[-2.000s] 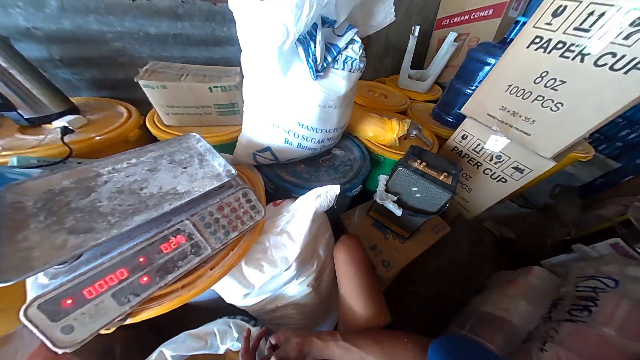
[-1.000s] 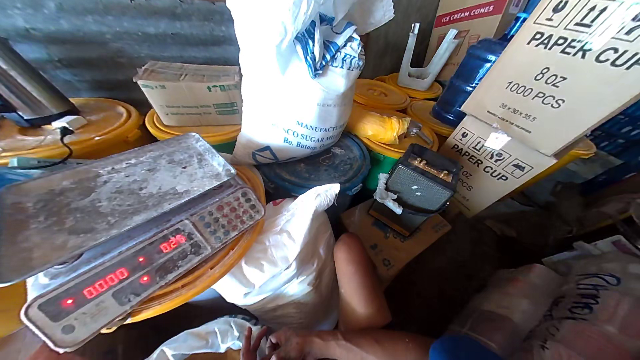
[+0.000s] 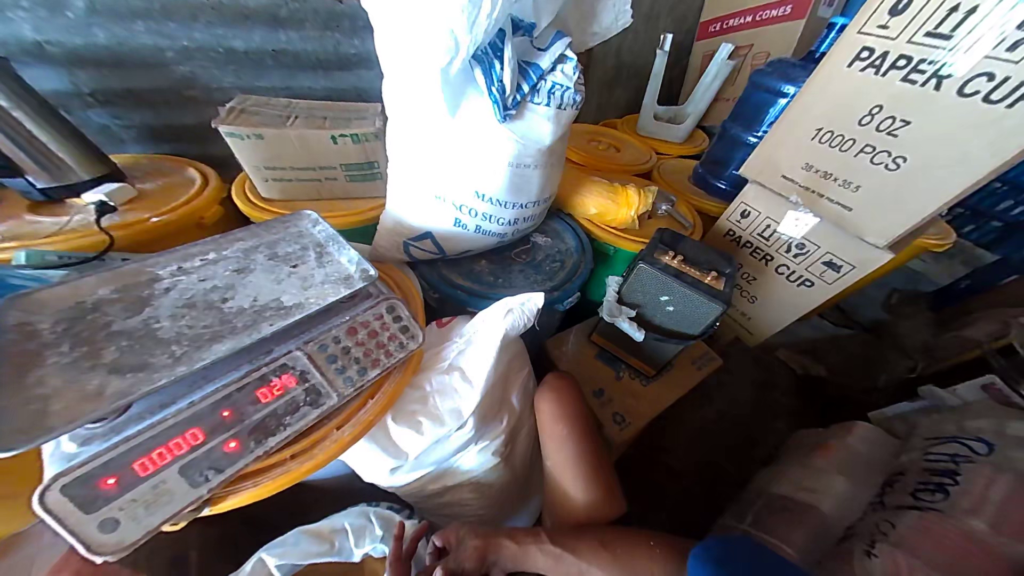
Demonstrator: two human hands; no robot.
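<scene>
At the bottom edge, my right hand [image 3: 468, 550] reaches in from the right, its lower part cut off by the frame. Dark fingers stand up just left of it; I cannot tell whether they belong to my left hand. Both are beside the rim of an open white plastic sack [image 3: 340, 538]. Whether anything is held is hidden. A full white woven sack [image 3: 460, 400] stands behind the hand, against a bent knee [image 3: 572, 448]. On the left, a digital weighing scale [image 3: 228, 424] with lit red digits and a stained metal pan [image 3: 176, 320] rests on a yellow-lidded bucket [image 3: 400, 364].
A large sugar sack [image 3: 480, 168] stands on a blue-lidded drum [image 3: 512, 268]. A black speaker [image 3: 676, 292] sits on flat cardboard [image 3: 632, 400]. Paper cup cartons [image 3: 888, 120] and a blue water jug [image 3: 752, 120] stand at right. Packed plastic bags [image 3: 936, 488] lie lower right.
</scene>
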